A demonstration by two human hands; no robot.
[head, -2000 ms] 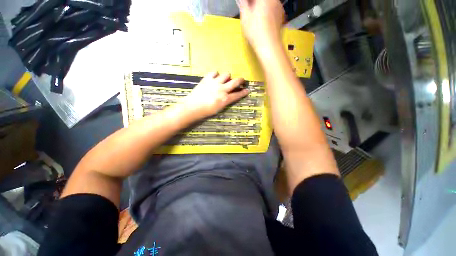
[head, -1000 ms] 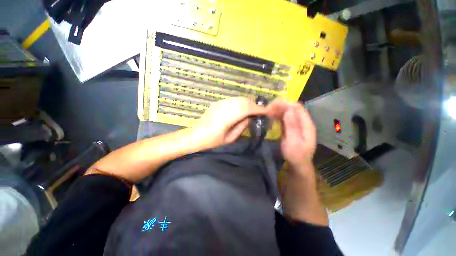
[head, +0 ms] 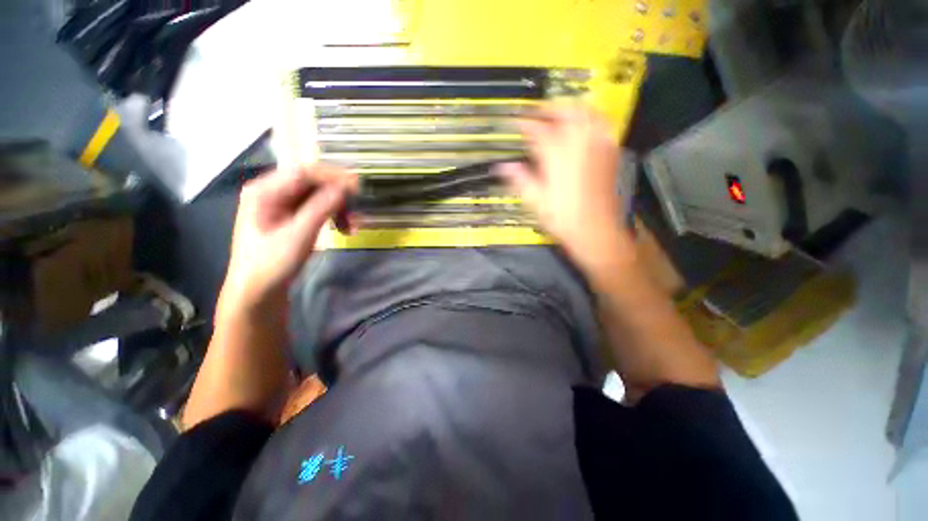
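Observation:
The yellow fixture plate (head: 448, 237) lies at my lap with several parallel slots. Its far slot holds a black zipper strip (head: 427, 82) with a pale centre line; the slots below it look silvery. A second black strip (head: 432, 184), blurred, is stretched above the lower slots between my hands. My left hand (head: 290, 219) pinches its left end near the plate's left edge. My right hand (head: 570, 173) holds its right end, over the right side of the plate. Both hands are blurred.
A heap of black strips (head: 132, 41) lies at upper left beside a pale surface (head: 229, 92). A grey box (head: 702, 193) with a lit red switch stands at right, with a yellow plate (head: 778, 331) low beside it. A brown carton (head: 81, 265) is at left.
My hands were together near the plate's lower right; they have moved apart, my left hand to the left, with the black strip now stretched between them. The view has shifted.

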